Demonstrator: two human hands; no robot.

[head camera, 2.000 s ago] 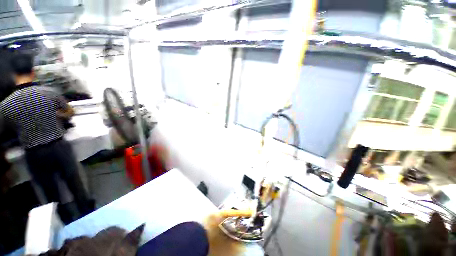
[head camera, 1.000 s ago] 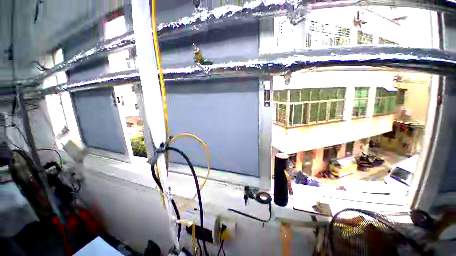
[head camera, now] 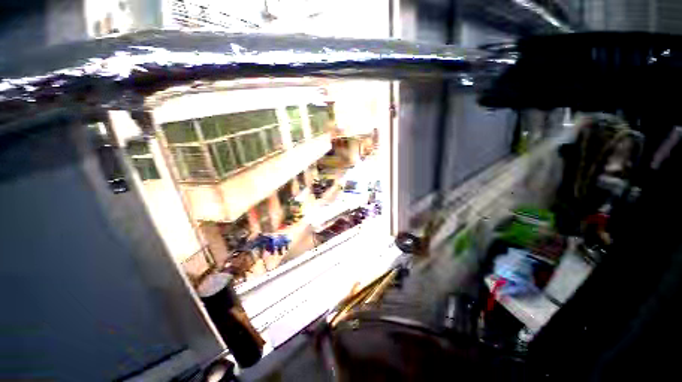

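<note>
Neither of my hands is in the picture. Nearest in front of me, at the bottom centre, is a dark brown rounded thing [head camera: 396,351], blurred, that I cannot name for sure. A black cylindrical bottle or flask with a pale top [head camera: 233,322] stands tilted in view on the window sill at the lower left. The pressing table and the iron are not in view.
A grey metal rail [head camera: 262,61] crosses the top. Dark garments [head camera: 598,71] hang at the upper right. An open window shows a building [head camera: 239,157] outside. Beyond the sill [head camera: 306,283], at the right, lie green and light blue items [head camera: 516,268], blurred.
The view has swung right, from the pressing table and iron, past the windows, to the hanging dark garments. The black bottle now shows further left. The walking-side person is out of view.
</note>
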